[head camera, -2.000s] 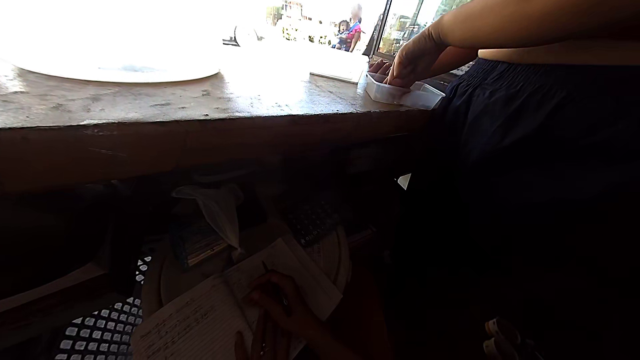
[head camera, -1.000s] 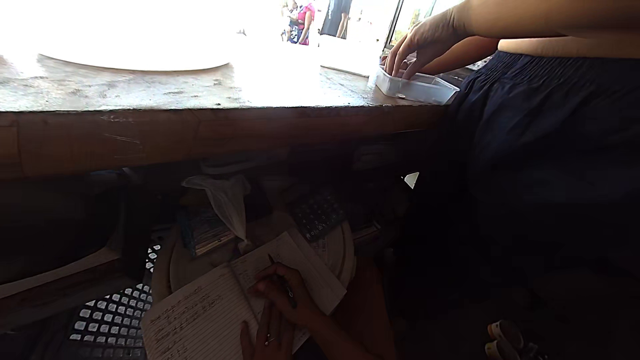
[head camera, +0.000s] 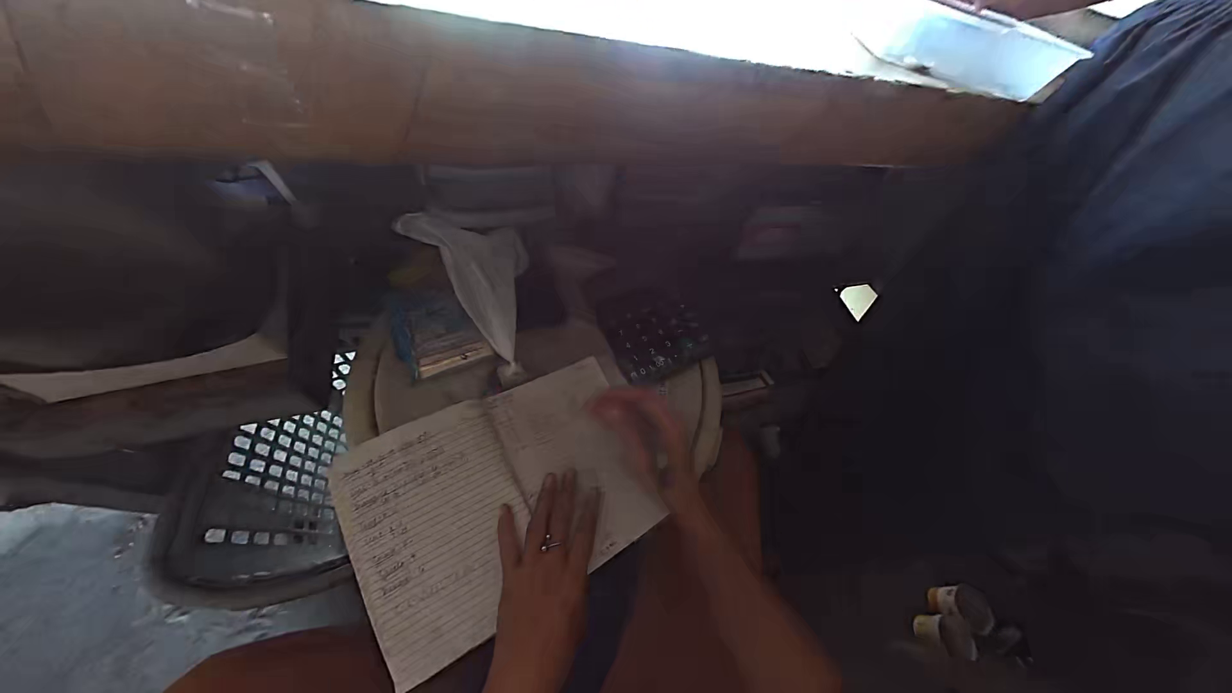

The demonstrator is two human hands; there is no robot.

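Observation:
An open lined notebook [head camera: 433,539] with handwriting rests partly on a round stool top [head camera: 385,395] and partly over my lap. My left hand [head camera: 549,568], a ring on one finger, lies flat across the lower middle of the notebook, fingers slightly apart. Over the right-hand page is my right hand [head camera: 654,448], motion-blurred with bent fingers; whether a pen is in it cannot be made out. Behind the notebook, a dark calculator [head camera: 654,337] lies at the right, a knotted whitish plastic bag [head camera: 481,279] in the middle, and a small stack of booklets [head camera: 438,337] at the left.
Above my hands runs the thick wooden edge of a counter [head camera: 577,91]. A clear plastic container [head camera: 972,48] sits on it beside a person in dark shorts [head camera: 1136,269]. A perforated plastic basket or seat [head camera: 279,472] is at left, cans [head camera: 948,626] at lower right.
The view has tilted down. My right hand, which held a pen on the page a second ago, has lifted or shifted and is now blurred. My left hand reaches farther onto the notebook.

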